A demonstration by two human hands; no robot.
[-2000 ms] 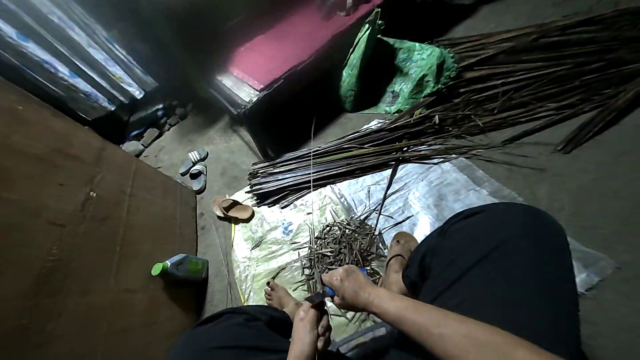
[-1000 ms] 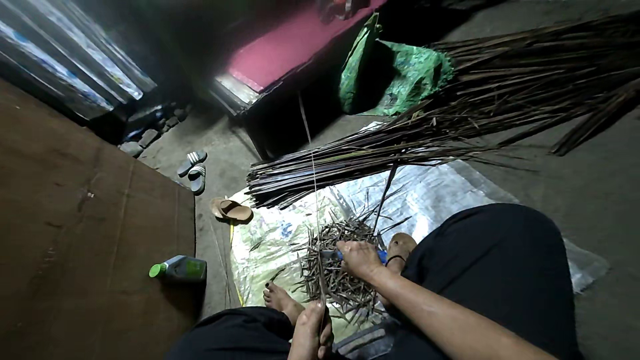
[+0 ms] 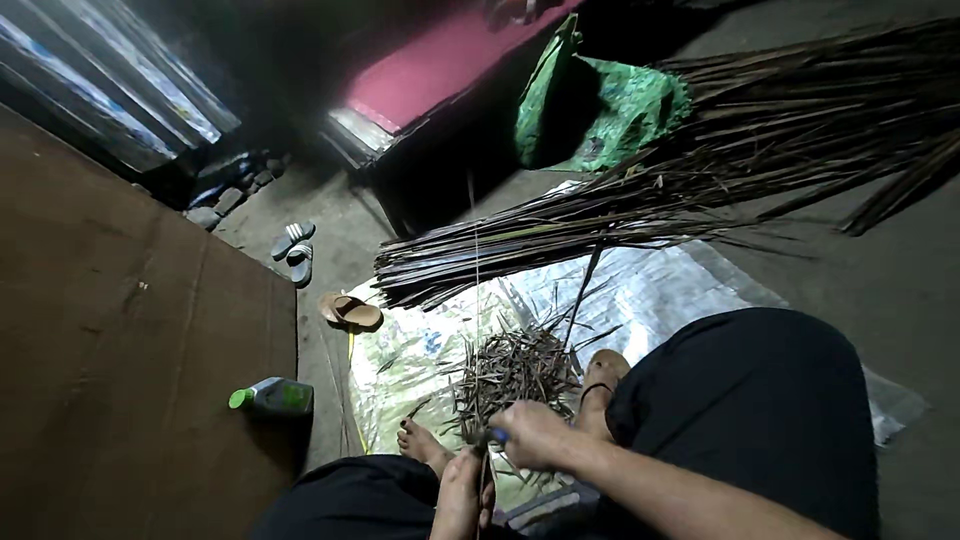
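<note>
My right hand [image 3: 529, 435] grips a blue-handled knife [image 3: 498, 434], its dark blade end beside the thumb of my left hand [image 3: 465, 480]. In my left hand is a long thin strip [image 3: 477, 315], which rises from the fingers across the bundle of dried leaf strips [image 3: 487, 255]. Below the bundle, a heap of short dry scraps [image 3: 525, 367] lies on a plastic sack sheet [image 3: 401, 352] between my feet. Blur hides the exact contact of blade and strip.
A green-capped bottle [image 3: 277, 397] stands by a brown panel [image 3: 142, 300] at left. Tan sandals [image 3: 352, 311] and grey slides [image 3: 298, 255] lie on the floor. A green sack [image 3: 630, 105] sits beside a pink-topped bench or table [image 3: 427, 67].
My right hand with the knife went up and away from my left hand, then came back down beside it. My left hand has stayed near the same place.
</note>
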